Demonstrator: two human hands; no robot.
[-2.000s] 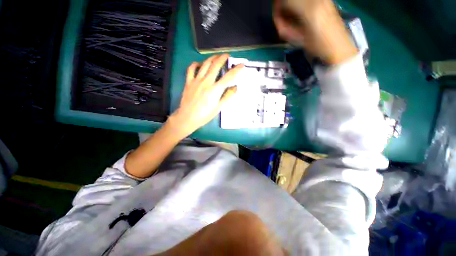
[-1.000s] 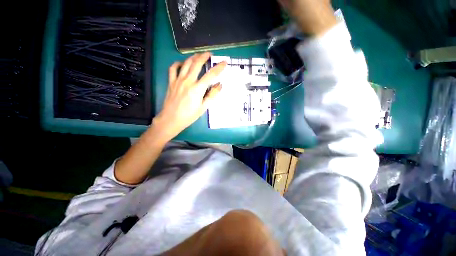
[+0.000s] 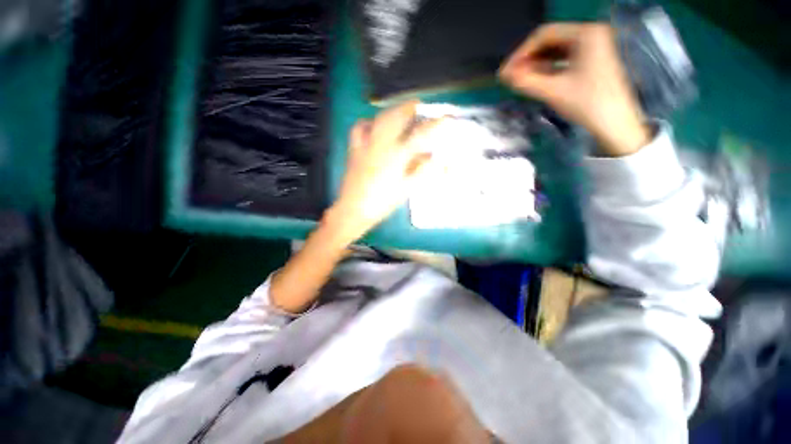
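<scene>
The silver-white fixture [image 3: 473,186] lies on the green bench before me, overexposed and blurred. My left hand [image 3: 382,165] rests at its left edge, thumb and fingers apart over its upper left corner. My right hand [image 3: 564,74] is raised above and right of the fixture, near the black tray's right corner. Its thumb and forefinger are brought together. Blur hides whether something small is between them. The black parts tray [image 3: 460,52] with a yellowish edge lies beyond the fixture and holds a heap of tiny silver pieces [image 3: 388,26].
A long black tray [image 3: 260,173] with thin dark rods lies to the left, with another dark tray [image 3: 108,130] farther left. A clear bag [image 3: 659,56] lies at the upper right. A blurred silver and green item [image 3: 741,182] is at the right.
My right hand has come down from the top edge of the picture, and its fingers now show. My left hand stays at the fixture. The whole view has shifted, so the bench appears farther right.
</scene>
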